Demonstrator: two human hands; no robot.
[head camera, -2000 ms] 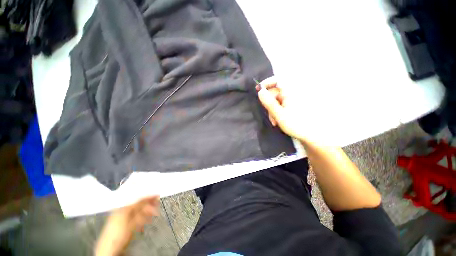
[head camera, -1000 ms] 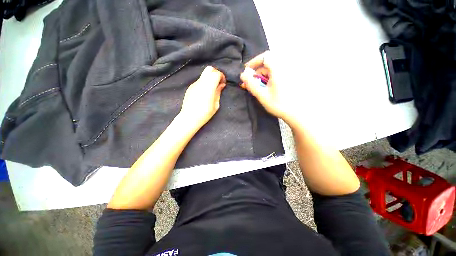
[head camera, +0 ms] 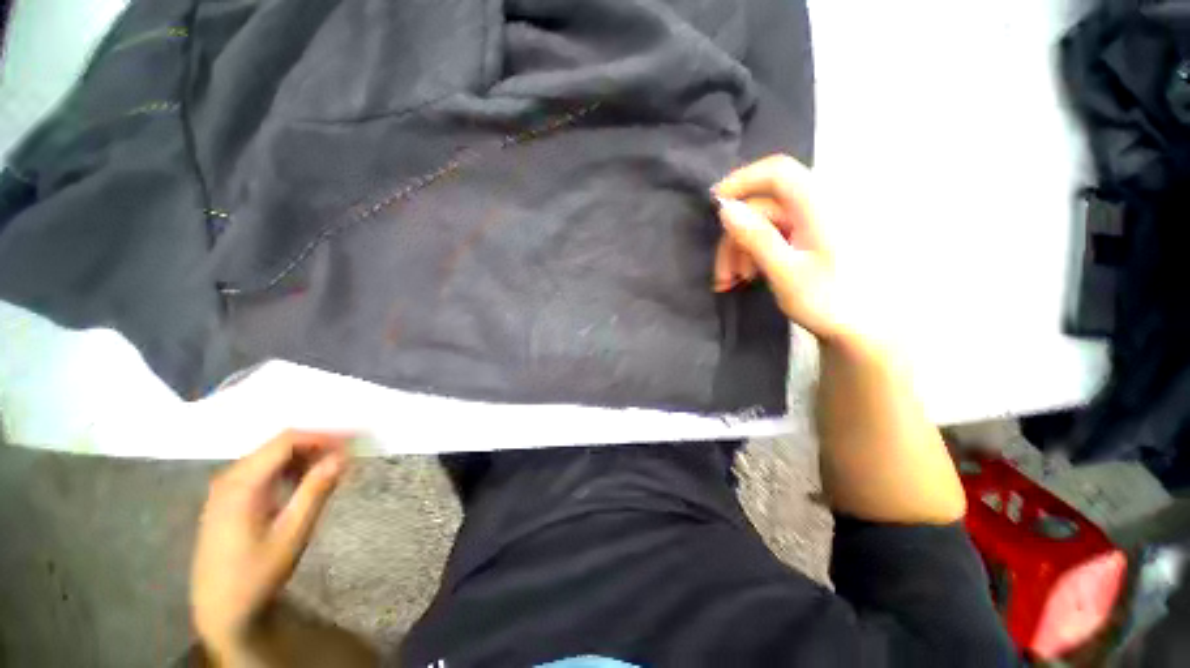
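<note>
The charcoal grey garment (head camera: pixel 522 287) lies spread and wrinkled on the white tabletop, with a dashed topstitched seam across it and short pale threads at its lower right edge. My right hand (head camera: pixel 773 242) is over the garment's right side near the darker band, fingers curled with thumb and index tips together; what is between them is too small and blurred to tell. The snips cannot be made out. My left hand (head camera: pixel 268 516) is off the garment, below the table's front edge, blurred, thumb and index close together; I cannot see anything in it.
White tabletop (head camera: pixel 940 300) under the work. A black phone (head camera: pixel 1096 261) lies at the right beside a heap of dark garments (head camera: pixel 1155 170). A red plastic stool (head camera: pixel 1044 555) stands on the speckled floor at lower right.
My left hand was away at the lower left, came onto the garment beside my right hand, and is now back at the lower left. My right hand stays near the band.
</note>
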